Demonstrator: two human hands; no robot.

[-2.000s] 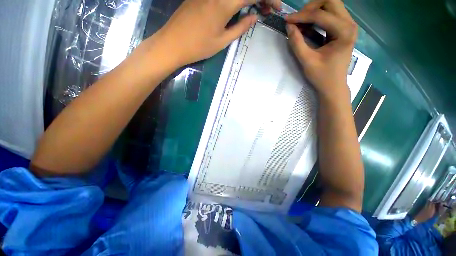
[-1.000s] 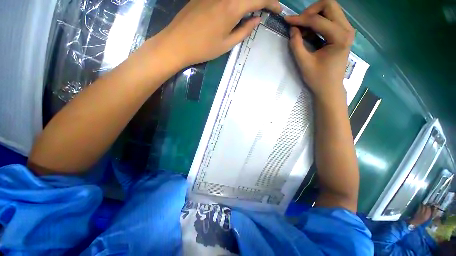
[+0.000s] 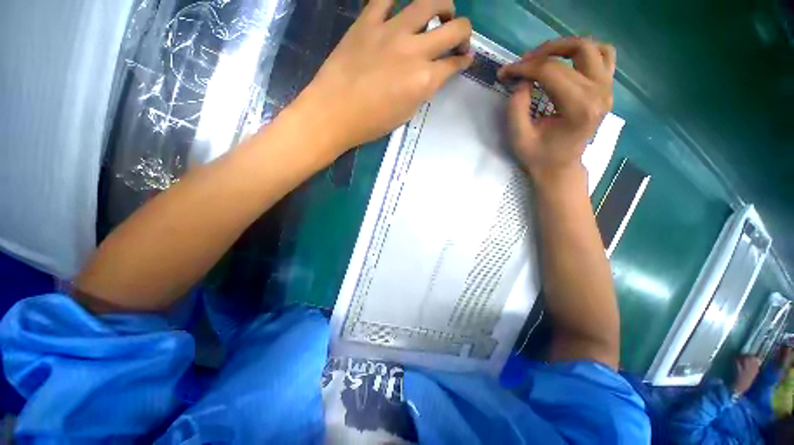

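A silver-white laptop bottom cover (image 3: 444,200) lies in front of me, inner side up, with rows of vent holes along its right part. My left hand (image 3: 392,69) is at its far left corner, fingers bent and fingertips close together. My right hand (image 3: 561,100) is at the far edge, thumb and forefinger near a black strip (image 3: 486,68) that lies along that edge between the hands. Whether either hand pinches a small piece cannot be told, as the fingers hide it.
A crinkled clear plastic bag (image 3: 196,78) and white sheets (image 3: 52,130) are at the left. A black-and-white strip sheet (image 3: 620,204) lies right of the cover on the green mat (image 3: 649,252). Another cover (image 3: 714,300) and another person's hand (image 3: 746,372) are farther right.
My left hand has shifted slightly down and its fingers have bent at the corner. My right hand's fingers have lifted and opened a little, showing more of the far edge.
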